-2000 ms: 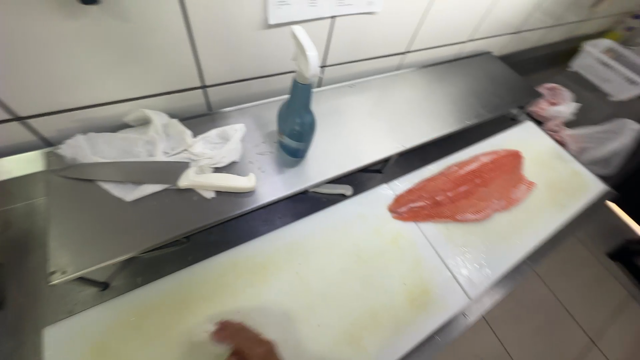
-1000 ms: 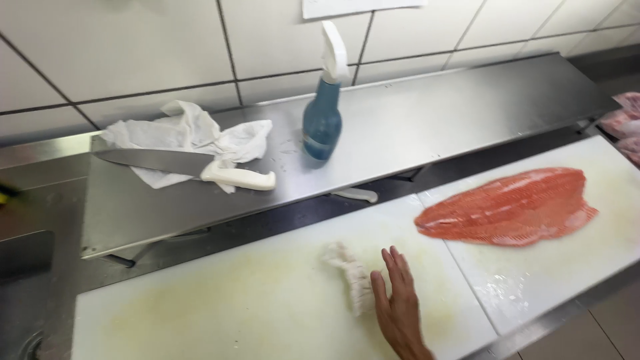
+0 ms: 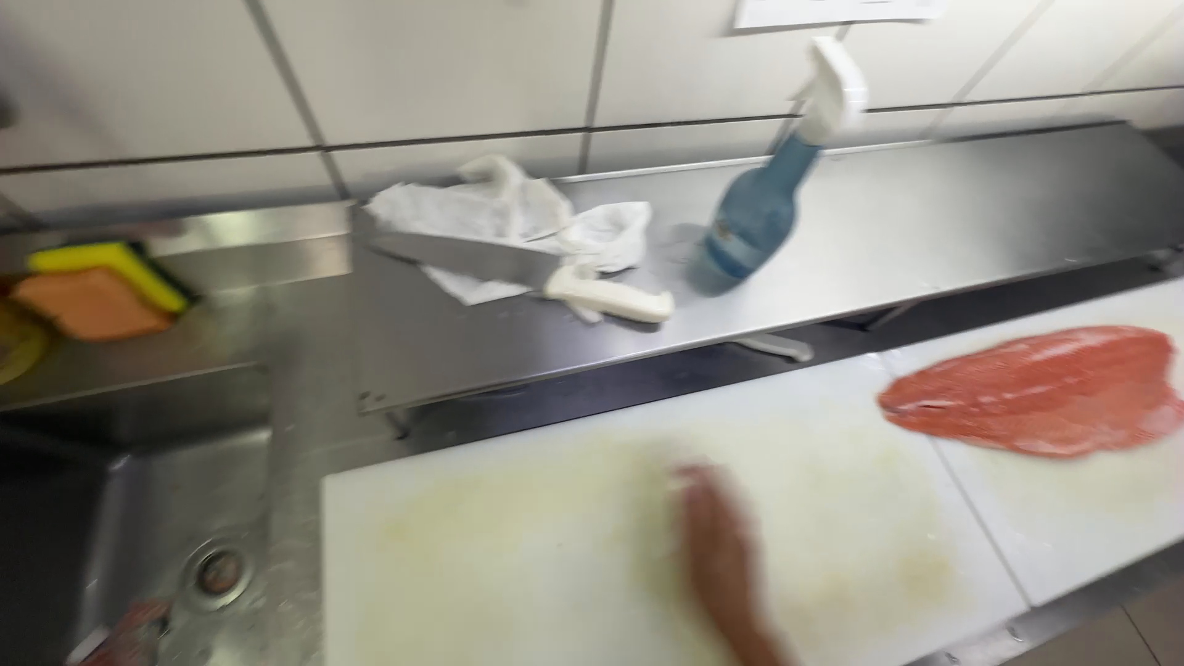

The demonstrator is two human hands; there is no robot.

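Observation:
My right hand (image 3: 721,555), blurred by motion, is over the white cutting board (image 3: 462,573), its forearm coming from the bottom edge. A pale smear lies along its left side; whether the fingers grip a cloth cannot be told. My left hand is not in view. To the right, an orange-red fish fillet (image 3: 1036,393) lies flat on the adjoining board. Behind the boards, a large knife with a white handle (image 3: 610,298) rests on a crumpled white cloth (image 3: 472,213) on the steel shelf. Right of it stands a blue spray bottle (image 3: 758,213) with a white trigger head.
Another white handle (image 3: 777,347) shows under the edge of the raised steel shelf (image 3: 962,213). At left is a steel sink (image 3: 194,462) with a drain (image 3: 220,572), an unclear reddish thing (image 3: 134,629) near it, and sponges (image 3: 102,291) behind. A tiled wall (image 3: 462,74) backs the shelf.
The view has swung left, bringing in the sink and sponges. A white cloth beside my right hand one second ago is no longer clearly visible. Fillet, knife and bottle stay in place.

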